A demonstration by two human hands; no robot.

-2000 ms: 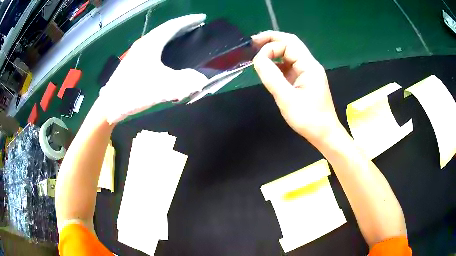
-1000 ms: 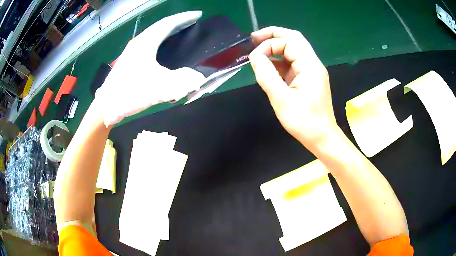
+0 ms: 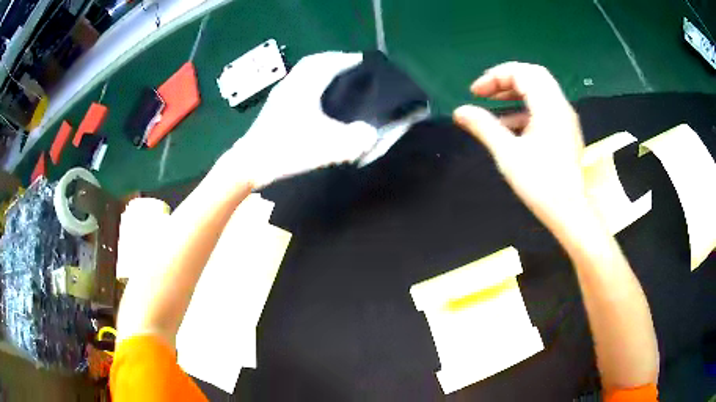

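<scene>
My left hand (image 3: pixel 302 118), in a thin white glove, grips a glossy black electronic box (image 3: pixel 378 93) at upper centre. The box is blurred, and a pale flap hangs at its lower edge. My right hand (image 3: pixel 526 126) is bare, to the right of the box and apart from it, with thumb and fingers apart and nothing visible in it. A pale film sheet stack (image 3: pixel 235 290) lies on the black mat below my left forearm. A notched yellow backing paper (image 3: pixel 480 318) lies at lower centre right.
Curled backing papers (image 3: pixel 681 180) lie at right. The green conveyor (image 3: pixel 487 31) carries a white plate-side unit (image 3: pixel 253 72), a black box (image 3: pixel 143 114) and red pads (image 3: pixel 177 102). A tape roll (image 3: pixel 77 202) and plastic-wrapped bundle (image 3: pixel 31 275) stand at left.
My right hand has let go of the box edge and moved right. My left hand has moved right and down with the box, now turned. A white plate-side unit now shows on the conveyor.
</scene>
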